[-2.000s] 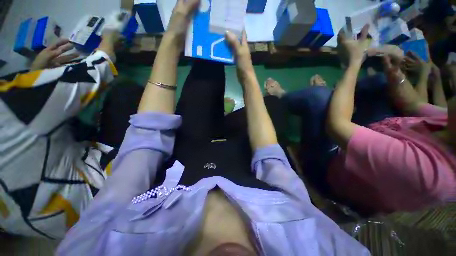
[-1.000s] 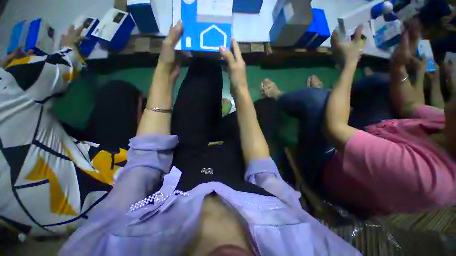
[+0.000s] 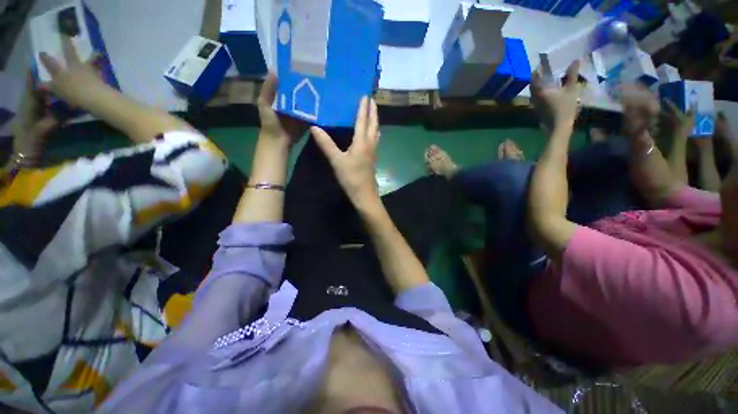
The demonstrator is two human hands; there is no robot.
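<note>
A blue and white retail box (image 3: pixel 344 73) is held up over my knees at the table's front edge, turned at a slant. Its near face shows a white house outline, and a pale panel covers its upper middle; the top is cut off by the picture's edge. My left hand (image 3: pixel 277 117) grips its lower left corner. My right hand (image 3: pixel 354 149) is at its lower right edge, fingers spread against the blue side.
The white-topped table (image 3: pixel 409 65) stands on wooden pallets (image 3: pixel 396 98) and bears an open box (image 3: pixel 471 52), a small box (image 3: pixel 197 66) and more blue boxes. People sit on both sides, their hands busy with boxes. The floor (image 3: pixel 400 149) is green.
The box has come lower and nearer and turned to show its blue right side. My right hand has moved down and left. The neighbour on the left has raised a box.
</note>
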